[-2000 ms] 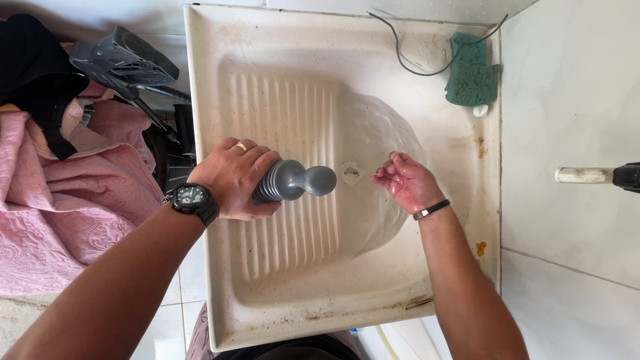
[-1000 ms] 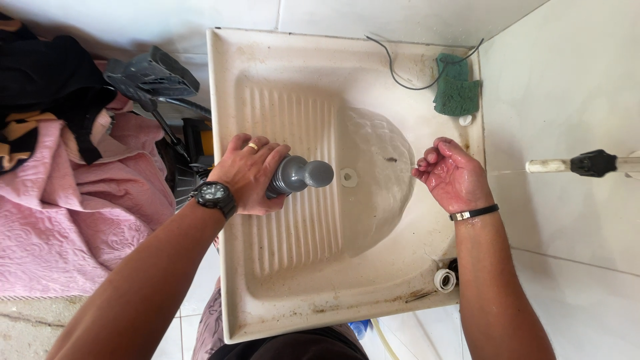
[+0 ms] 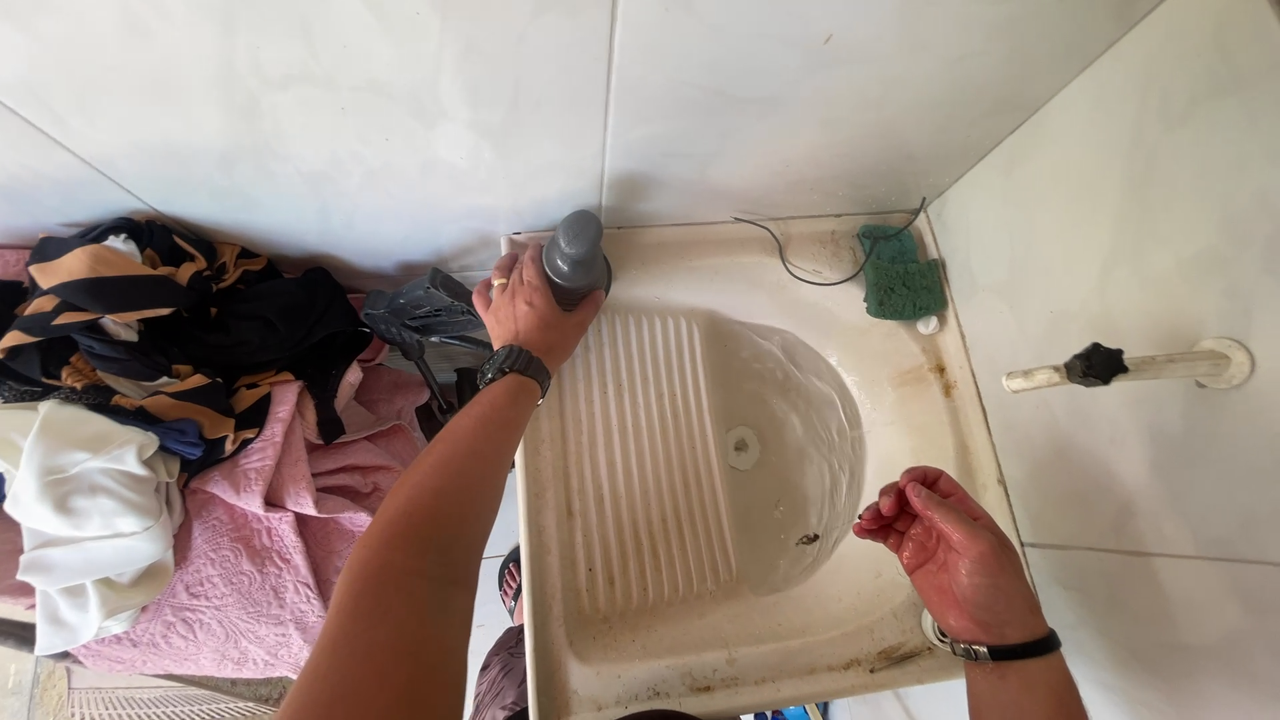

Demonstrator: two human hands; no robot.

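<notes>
My left hand (image 3: pixel 540 310), with a ring and a wristwatch, is closed around a grey plastic bottle (image 3: pixel 575 250) at the back left corner of the laundry sink (image 3: pixel 640 270). Over the right side of the basin is my right hand (image 3: pixel 945 550), wet and reddish, palm turned up and fingers curled; a tiny dark speck shows at its fingertips, and whether it is gripped I cannot tell. A small dark bit (image 3: pixel 807 539) lies in the basin water, right of the drain (image 3: pixel 742 447). The ribbed washboard (image 3: pixel 650 460) fills the sink's left part.
A green sponge (image 3: pixel 903 285), a thin dark wire (image 3: pixel 800 278) and a small white cap (image 3: pixel 928 325) lie at the back right. A white tap with a black handle (image 3: pixel 1095 365) juts from the right wall. Clothes and a pink quilted cloth (image 3: pixel 250 560) are heaped at left.
My left hand has carried the grey bottle from over the washboard to the sink's back left corner. My right hand has moved toward the sink's front right. The view has shifted.
</notes>
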